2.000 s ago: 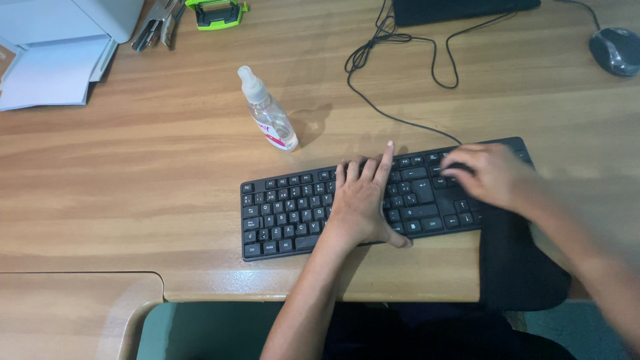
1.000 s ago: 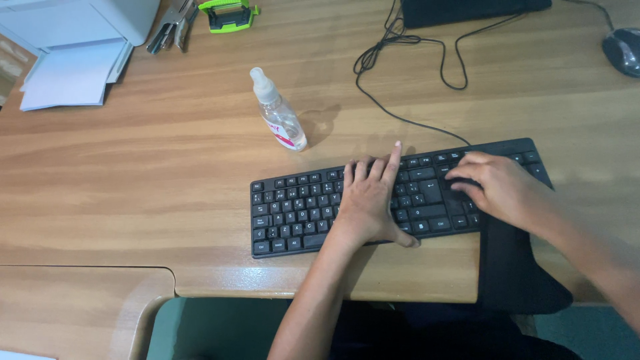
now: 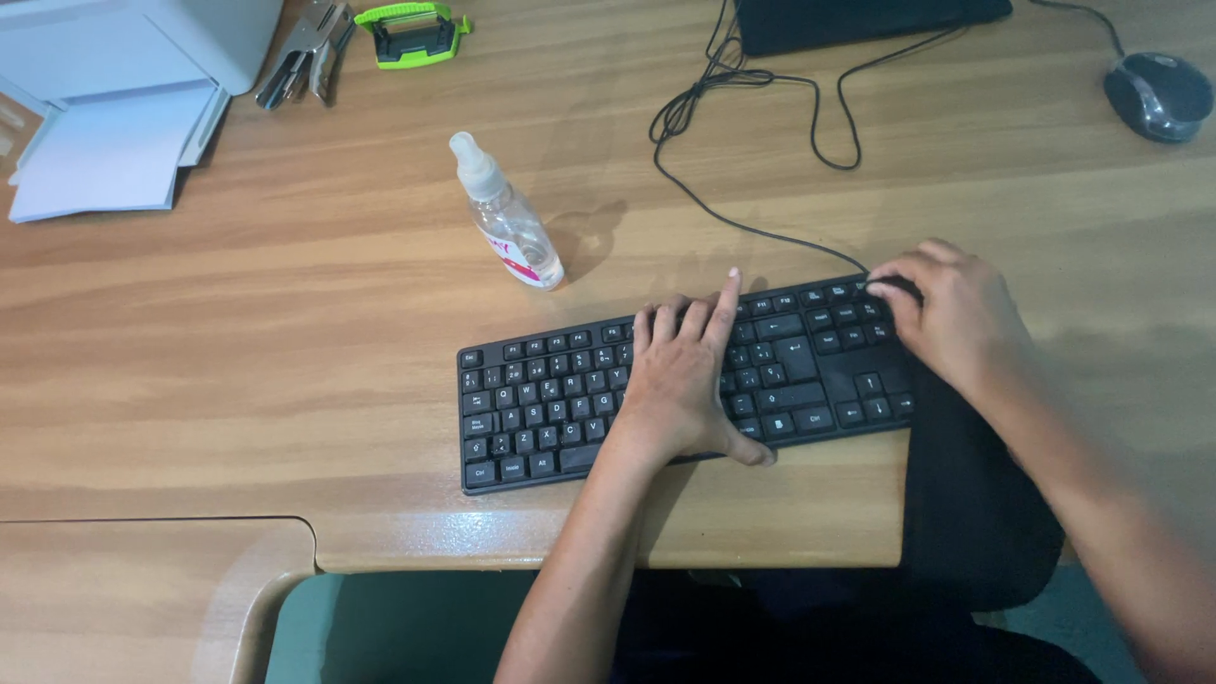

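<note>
A black computer keyboard (image 3: 541,408) lies at a slight slant near the desk's front edge. My left hand (image 3: 679,389) rests across its middle, fingers spread over the keys and thumb at the front edge. My right hand (image 3: 955,309) is at the keyboard's upper right, fingers bent in a pinch with a dark cloth (image 3: 969,484). That cloth covers the right end of the keyboard and hangs over the desk edge. The keyboard's cord (image 3: 760,231) runs up from its back edge beside my right fingertips. Behind the keyboard stands a clear spray bottle (image 3: 518,233) with a white top.
A printer (image 3: 142,43) with paper (image 3: 114,157) is at the upper left. Beside it lie a metal stapler (image 3: 309,52) and a green hole punch (image 3: 410,38). At the back are a black flat object (image 3: 864,19) and a computer mouse (image 3: 1159,95) on the right.
My right hand has moved from the keys toward the back edge of the keyboard, near the cord. My left hand has stayed spread on the keyboard.
</note>
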